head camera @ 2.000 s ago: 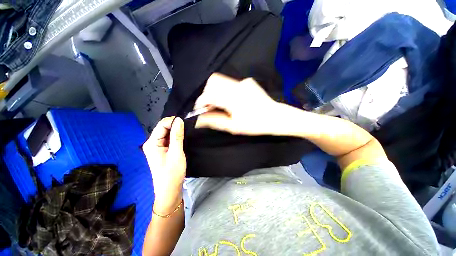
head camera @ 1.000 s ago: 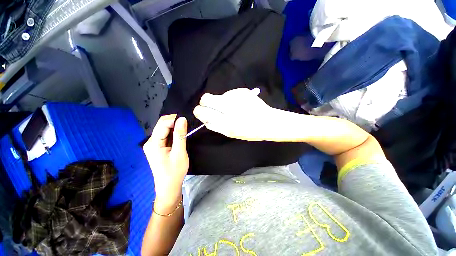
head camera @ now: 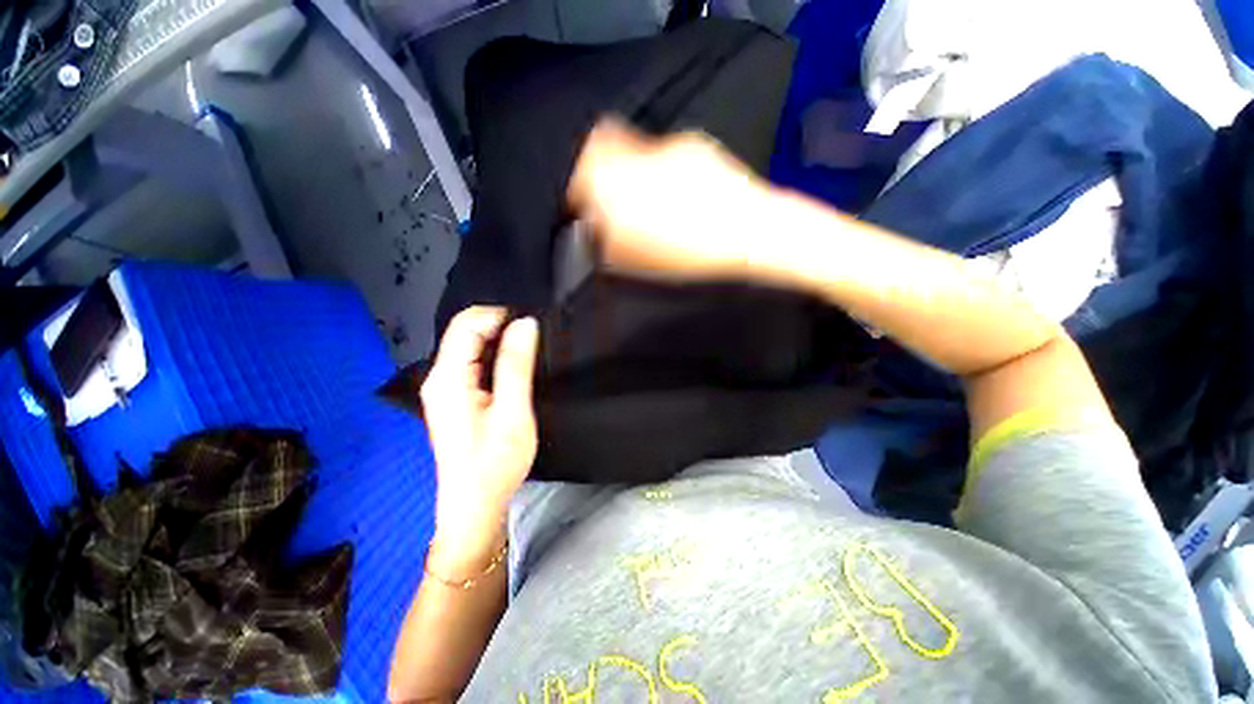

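Observation:
The black garment [head camera: 688, 399] lies across my lap and reaches forward. My left hand [head camera: 481, 399] pinches its cloth between thumb and fingers at the left side. My right hand [head camera: 660, 200] is blurred, raised over the garment ahead of my left hand, with the fingers curled. A pale, blurred streak [head camera: 572, 261] shows just below my right fingers; it may be the thin pale tool, but I cannot tell whether my fingers hold it.
At left, a blue crate [head camera: 275, 344] bears a dark phone [head camera: 88, 337] on white paper and a plaid garment [head camera: 193, 578]. At right are a blue denim garment [head camera: 1045, 165] and white garments [head camera: 949, 55]. A pale table edge [head camera: 151, 69] crosses the upper left.
My right hand has moved up and away from my left hand. The thin pale shaft seen between the hands before no longer shows clearly there. My left hand has shifted slightly right.

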